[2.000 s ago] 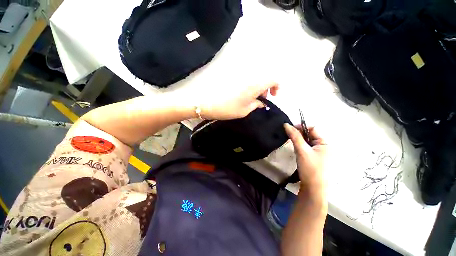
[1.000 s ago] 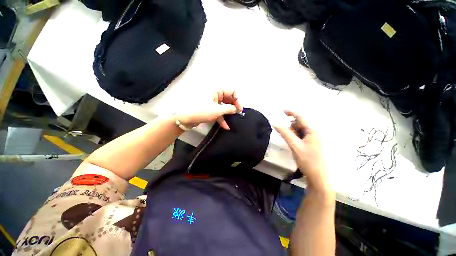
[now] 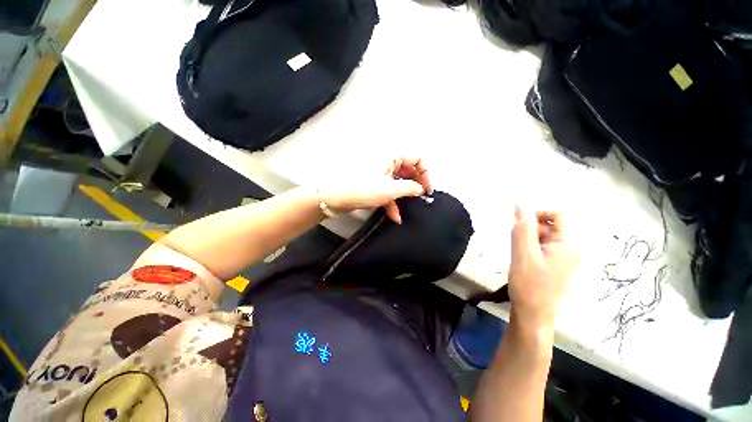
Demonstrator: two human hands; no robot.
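Observation:
A black bag piece (image 3: 420, 239) hangs over the near table edge against the apron, with a pale zipper line (image 3: 356, 244) along its left side. My left hand (image 3: 404, 188) pinches its upper edge between thumb and fingers, at a small white spot. My right hand (image 3: 540, 247) is raised over the table to the right of the piece, apart from it, with fingers curled. The snips cannot be made out in it.
Another rounded black piece with a white sticker (image 3: 280, 70) lies at the upper left. A black pile (image 3: 660, 107) with a yellow label is at the upper right. Tangled thread clippings (image 3: 635, 284) lie on the white table (image 3: 462, 107) right of my right hand.
My right hand has let go of the black piece's edge and moved right, away from it. The snips seen earlier in it no longer show. My left hand still pinches the upper edge.

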